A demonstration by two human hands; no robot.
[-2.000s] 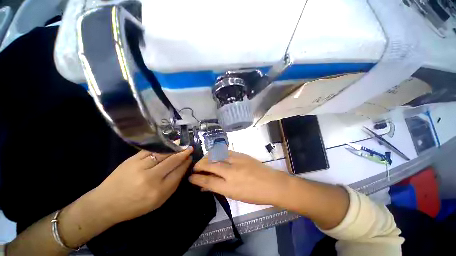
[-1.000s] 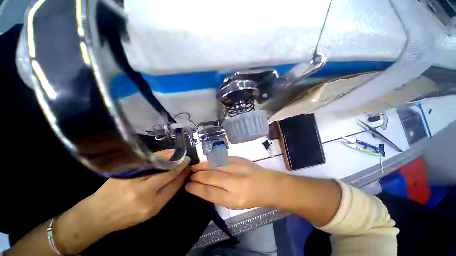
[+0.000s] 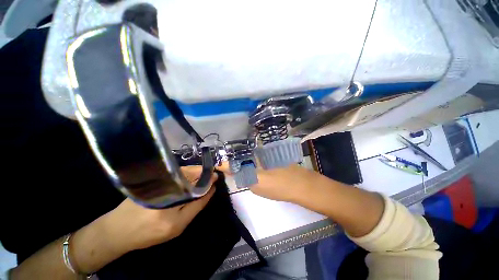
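The black garment piece [image 3: 49,147] lies left of the needle area and under my left hand. My left hand [image 3: 158,213] rests on it, fingertips at the presser foot area [image 3: 210,156] and partly hidden by the shiny metal loop [image 3: 117,115]. My right hand [image 3: 279,183] is just right of the needle, behind the grey ribbed piece [image 3: 246,175]; its fingertips are hidden, so its grip cannot be told. The black strip [image 3: 241,227] runs from the needle area over the table's front edge. The white machine head [image 3: 273,49] with a blue stripe fills the top.
A smartphone [image 3: 336,158] lies under the machine arm. Thread snips [image 3: 402,165] and a thin metal tool [image 3: 424,153] lie to its right, with a clear-blue case [image 3: 460,143] beyond. Brown paper [image 3: 366,114] hangs by the arm. The tension dial [image 3: 279,150] juts above my right hand.
My right hand has moved away from the left fingertips, up and behind the grey ribbed piece. My left hand stays on the cloth by the needle. The camera view has shifted.
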